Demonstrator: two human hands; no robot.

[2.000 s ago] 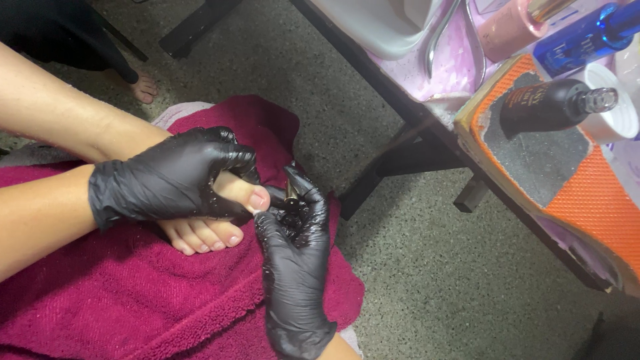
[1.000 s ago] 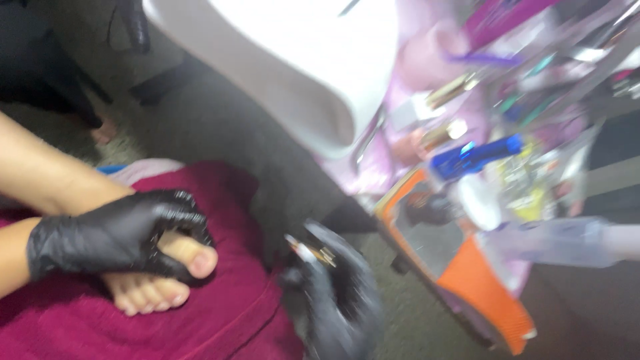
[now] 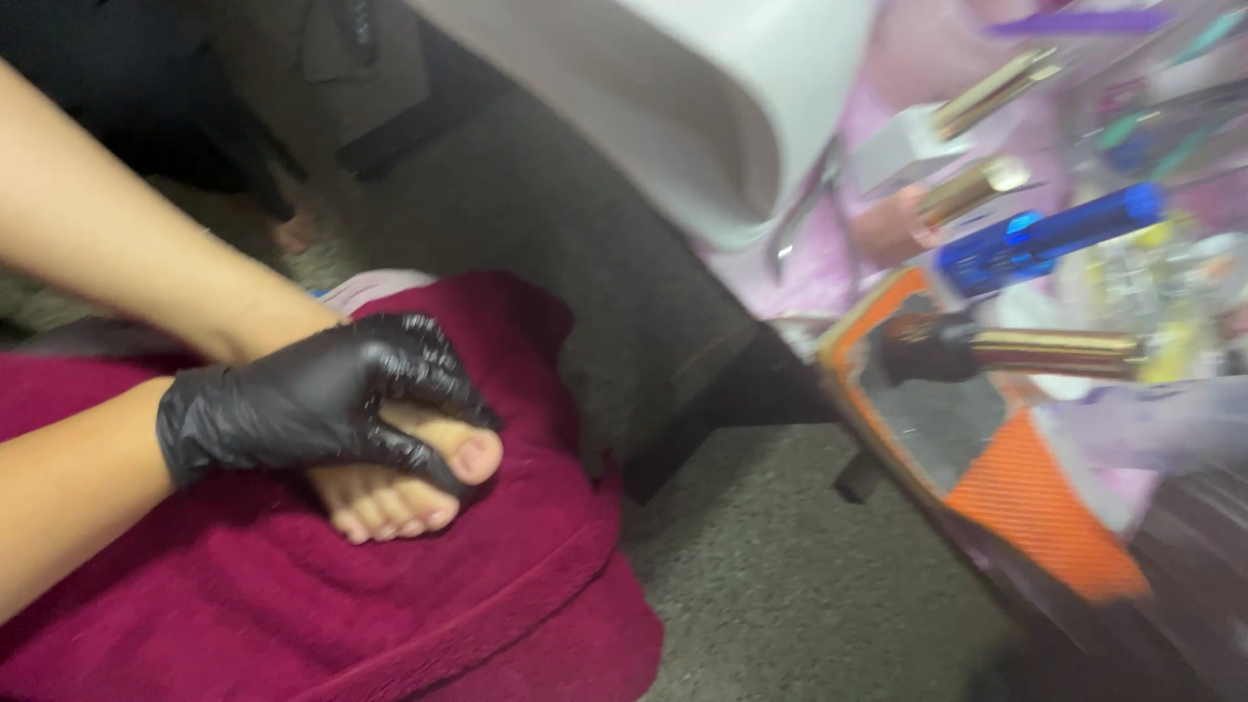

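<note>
My left hand (image 3: 322, 400), in a black glove with wet-looking fingers, grips a person's foot (image 3: 390, 502) around the big toe (image 3: 475, 456). The foot rests on a dark red towel (image 3: 487, 585). My right hand is outside the frame. On the table at the right, a dark bottle with a gold cap (image 3: 1058, 351) stands on a grey and orange pad (image 3: 1043, 497). Behind it are a blue bottle (image 3: 1053, 239) and a pinkish bottle with a gold cap (image 3: 892, 229), all blurred.
A white, hollow-fronted device (image 3: 819, 88) stands at the near edge of the table. A curved metal tool (image 3: 804, 214) lies beside it. Many small blurred items crowd the table's right side. Speckled floor (image 3: 760, 575) shows between towel and table, and another person's foot (image 3: 294, 232) at the upper left.
My right hand, with a thin tool in it a second ago, has left the view. A gold-capped dark bottle now shows on the pad. My left hand still holds the foot.
</note>
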